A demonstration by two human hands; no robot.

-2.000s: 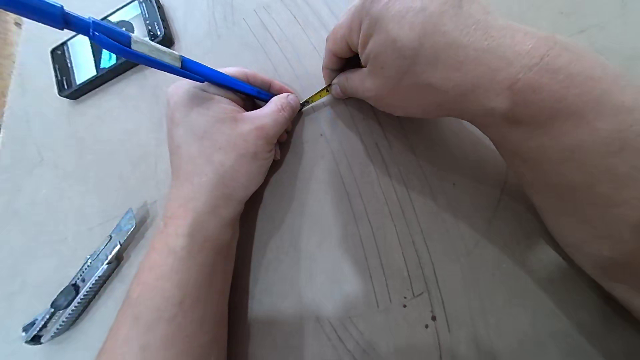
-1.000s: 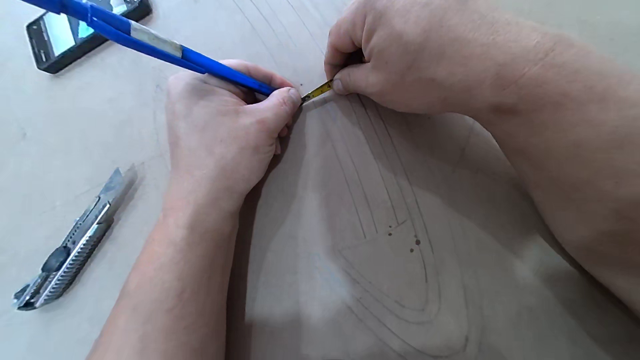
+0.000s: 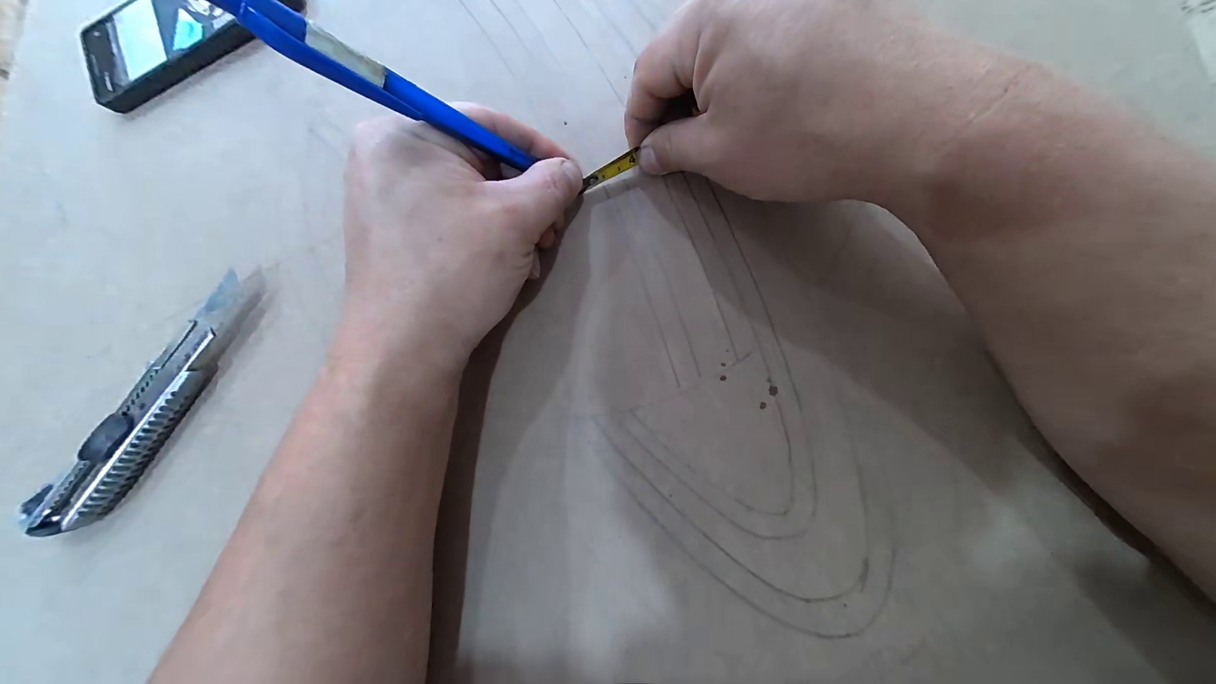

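Note:
My left hand [image 3: 446, 209] holds a blue pen-like tool [image 3: 399, 95], its low end under the thumb and its shaft running to the upper left. From those fingertips a short yellow length of tape measure [image 3: 611, 171] spans to my right hand [image 3: 760, 104], whose thumb and index finger pinch it. Whatever else my right palm covers is hidden. Under both hands lies a flat greyish-brown sheet [image 3: 560, 456]. Thin straight lines run down it from beside the tape, and nested curved lines [image 3: 807, 532] are drawn lower down, with several small dark spots near them.
A metal snap-off utility knife [image 3: 133, 418] lies on the sheet left of my left forearm, its blade end pointing up and away. A smartphone [image 3: 171, 47] with a lit screen rests at the top left, behind the blue tool.
The view has shifted, so more of the curved lines shows at the bottom. Both hands stay at the short piece of tape, with the same hold.

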